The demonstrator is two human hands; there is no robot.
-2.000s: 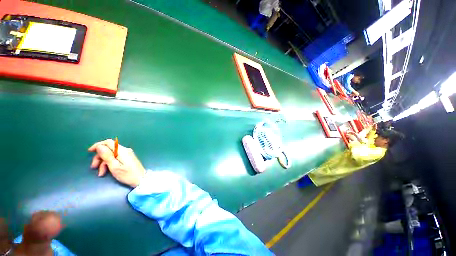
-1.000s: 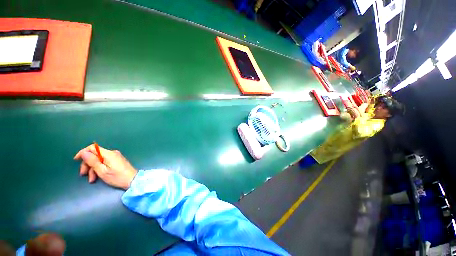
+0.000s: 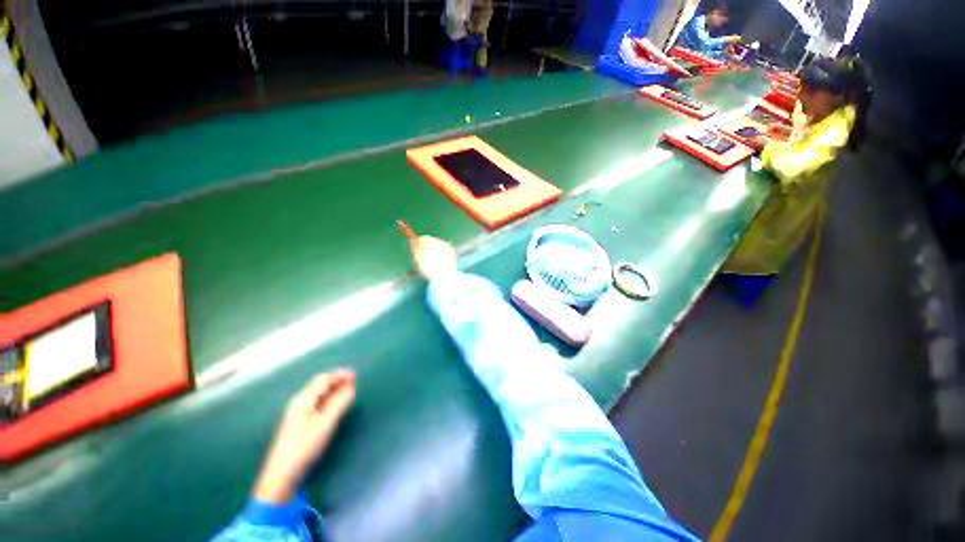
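Observation:
My right hand point(image 3: 435, 257) reaches out over the green bench and holds a thin orange stick point(image 3: 406, 230). My left hand point(image 3: 307, 432) is over the near part of the bench, slightly blurred, with its fingers curled; I see nothing in it. A tablet with a glossy black face point(image 3: 477, 172) lies on an orange foam tray point(image 3: 522, 201) beyond my right hand, not touched. An open-backed tablet with a large white area point(image 3: 61, 358) lies on another orange tray point(image 3: 150, 318) at the far left, cut off by the picture's edge.
A light blue fan point(image 3: 568, 264), a pinkish-grey case point(image 3: 551, 314) and a tape ring point(image 3: 634, 281) stand right of my right arm. Further trays point(image 3: 711, 145) lie along the bench. A person in yellow point(image 3: 809, 148) works at the right; another in blue point(image 3: 701, 35) sits farther back.
The view has turned and levelled. My right hand has moved forward towards the black-faced tablet's tray, still with the orange stick. My left hand has come up from the bottom left corner into fuller view.

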